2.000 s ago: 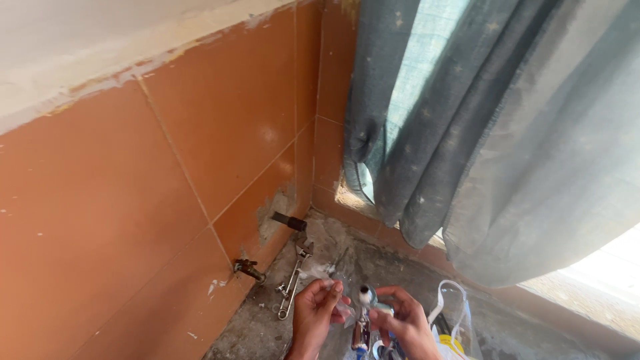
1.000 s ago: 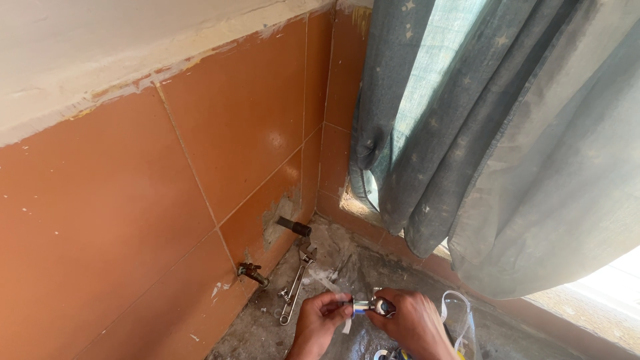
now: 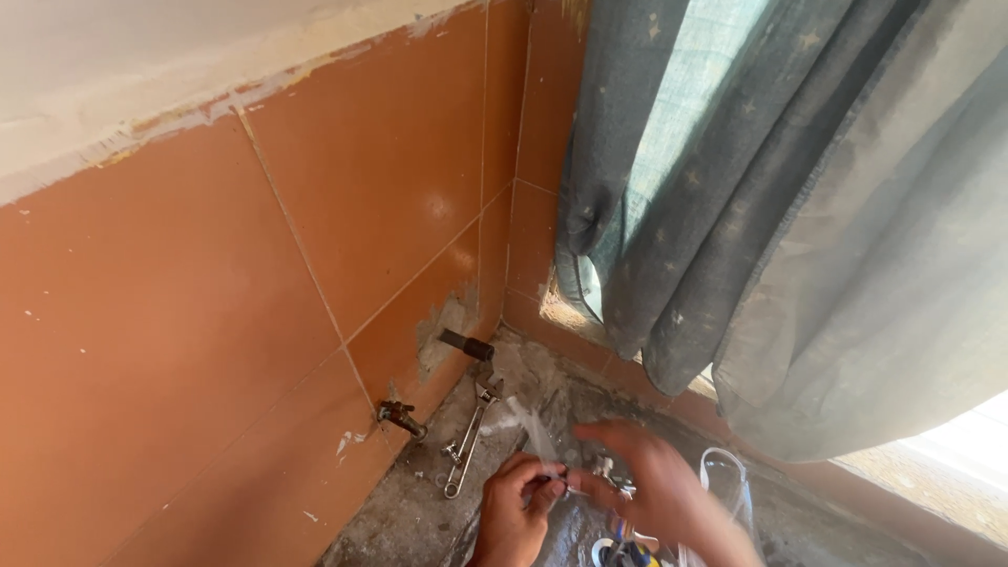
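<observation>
My left hand (image 3: 516, 504) pinches a small dark fitting between thumb and fingers, with a strip of whitish translucent tape (image 3: 535, 429) rising from it. My right hand (image 3: 650, 480), blurred, is close on the right with its fingers spread, one fingertip near the fitting; whether it touches the tape I cannot tell. Left of my hands an adjustable wrench (image 3: 470, 441) lies on the concrete floor, a small metal fitting (image 3: 451, 450) beside it. Partly behind my right hand lies a shiny metal piece (image 3: 620, 480).
A dark pipe stub (image 3: 467, 345) and an old brass tap (image 3: 402, 417) stick out of the orange tiled wall (image 3: 181, 315). Grey curtains (image 3: 709, 197) hang at the right. A clear plastic bag (image 3: 728, 472) and a yellow-and-dark object (image 3: 630, 551) lie low on the right.
A second ago both hands were together on a small metal piece; now my right hand is raised and spread, and my left holds the dark fitting with the whitish strip standing up from it.
</observation>
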